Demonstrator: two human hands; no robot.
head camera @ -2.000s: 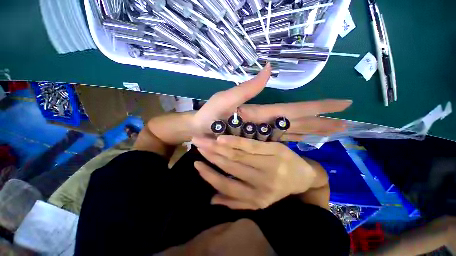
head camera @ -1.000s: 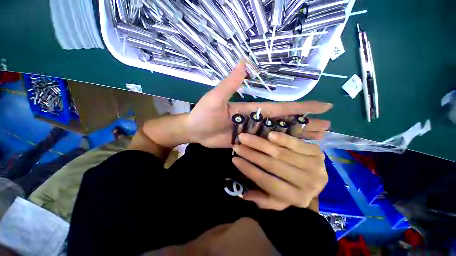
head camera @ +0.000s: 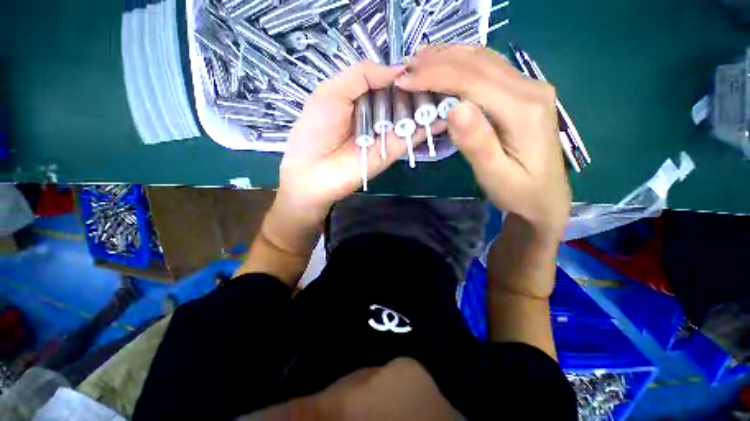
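Note:
Several silver damper cylinders (head camera: pixel 402 111) lie side by side in a row between my hands, above the near edge of the white tray. Their pale ends and thin rods point toward my body. My left hand (head camera: pixel 325 148) is bare, palm up, and supports the row from the left and below. My right hand (head camera: pixel 502 123) is bare and curls over the row from the right, its fingers at the far ends and its thumb by the rightmost cylinder. The white tray (head camera: pixel 222 141), heaped with loose cylinders, is partly hidden behind my hands.
A white ribbed pad (head camera: pixel 156 78) lies left of the tray. A long slim metal tool (head camera: pixel 567 131) lies to the right. Clear plastic film (head camera: pixel 633 200) hangs at the bench edge. Blue crates of silver parts (head camera: pixel 117 222) stand on the floor.
The cylinders have moved up from over my lap toward the tray. Their rods now point toward me instead of the dark ringed ends showing. My right hand has moved from below the row to above it.

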